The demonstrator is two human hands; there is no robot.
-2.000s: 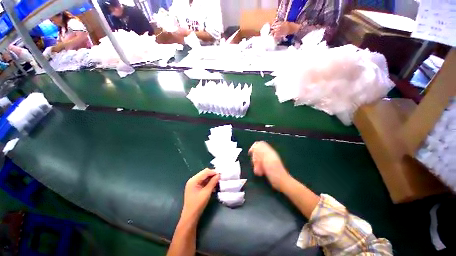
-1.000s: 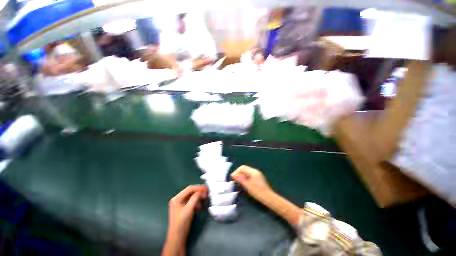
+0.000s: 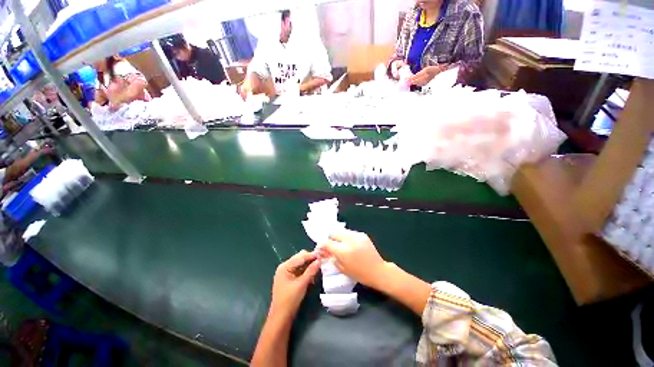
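A short row of overlapping white packets [image 3: 339,302] lies on the dark-green bench in front of me, running away from me. My left hand [image 3: 297,275] is at the left side of the row, its thumb and finger pinched at a packet edge. My right hand [image 3: 349,256] reaches over the row from the right and covers its middle, with its fingertips close to the left ones. The packets under the right hand are hidden, and its exact hold on them is not clear.
A second row of packets [image 3: 363,165] stands on the far belt. A big heap of white bags [image 3: 487,129] lies behind it. An open carton [image 3: 566,236] with white pieces is at right. A blue tray [image 3: 27,195] and white stack [image 3: 63,186] are at left. Several people sit opposite.
My right hand has moved left onto the row, covering its middle and meeting my left hand. The view has shifted, showing more of the people opposite.
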